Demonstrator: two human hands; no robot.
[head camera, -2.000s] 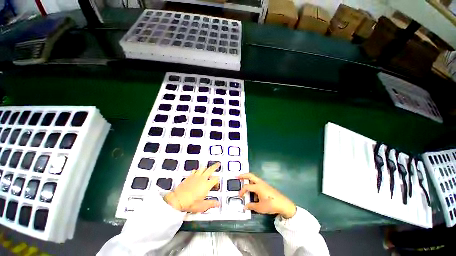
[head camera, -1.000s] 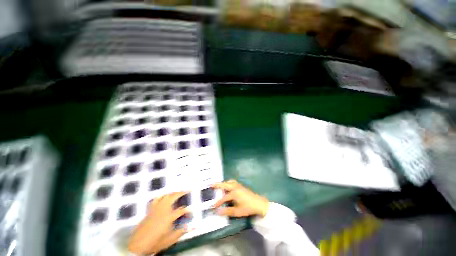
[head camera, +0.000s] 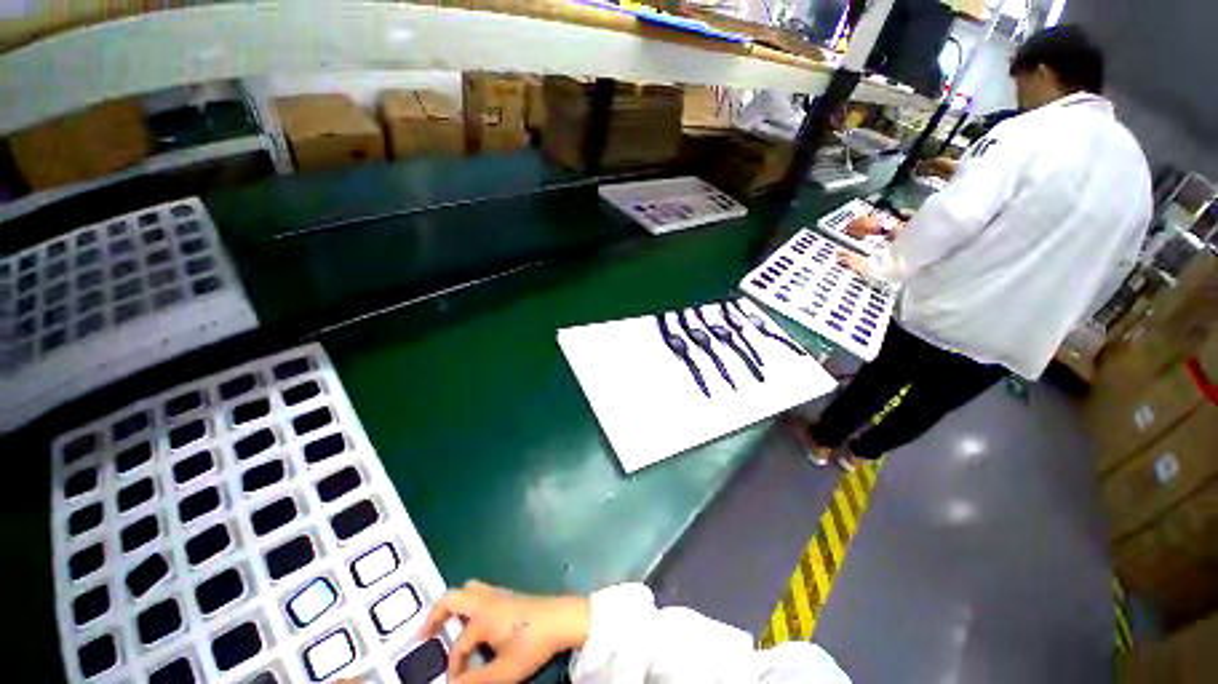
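Note:
A white foam tray (head camera: 334, 350) lies at lower left, cut off by the bottom edge, with rows of square watch bodies in its pockets. Several screens near its right side are lit, one bluish (head camera: 313, 603). My right hand (head camera: 505, 628) is at the tray's lower right edge. Its thumb and fingers are apart, with fingertips beside a black watch body (head camera: 422, 663) in its pocket; contact is unclear. Only a tiny sliver of skin, possibly my left hand (head camera: 350, 680), shows at the bottom edge.
A white foam sheet (head camera: 621, 408) with strapped watches lies right of centre. Another tray (head camera: 668, 203) is behind it. A tray stack (head camera: 200, 321) is at far left. A person in white (head camera: 1022, 241) stands at right with hands at filled trays (head camera: 868, 337). Cardboard boxes (head camera: 327, 131) are behind.
The view has swung right, so the tray now sits lower left and the other person is in full view. My left hand has almost left the picture. My right hand remains at the tray's right edge.

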